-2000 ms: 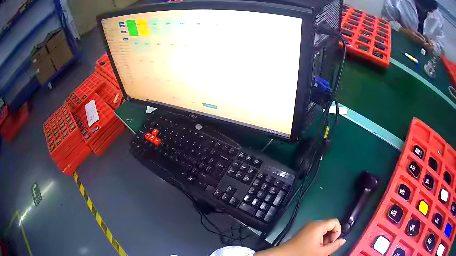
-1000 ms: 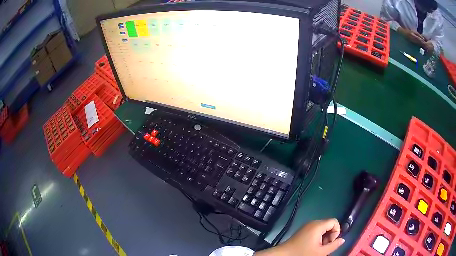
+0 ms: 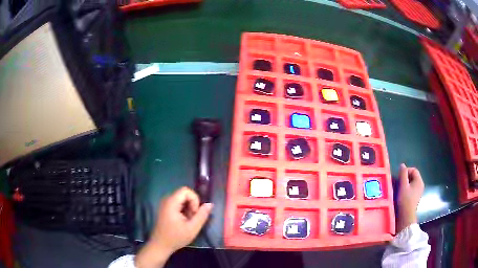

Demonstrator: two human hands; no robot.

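A red-orange compartment tray (image 3: 309,204) lies on the green bench in front of me, with black smartwatch units (image 3: 297,148) in most pockets. Several units are lit white, yellow or blue. The top row and the bottom right pocket are empty. A black barcode scanner (image 3: 205,152) lies left of the tray, head away from me. My left hand (image 3: 181,219), bare, is loosely curled beside the scanner's handle end, with nothing visible in it. My right hand (image 3: 410,194), bare, rests curled just right of the tray's lower right edge; its palm side is hidden.
A monitor (image 3: 44,97) stands at the left, cut off by the picture's edge, with a black keyboard (image 3: 73,196) below it. Dark cables run between keyboard and scanner. Stacked red trays (image 3: 453,104) stand at the right. Parts of other red trays show at the top.
The view has swung right and down, so the whole tray and my right hand now show. My left hand stays beside the scanner. Some watch screens have changed colour.
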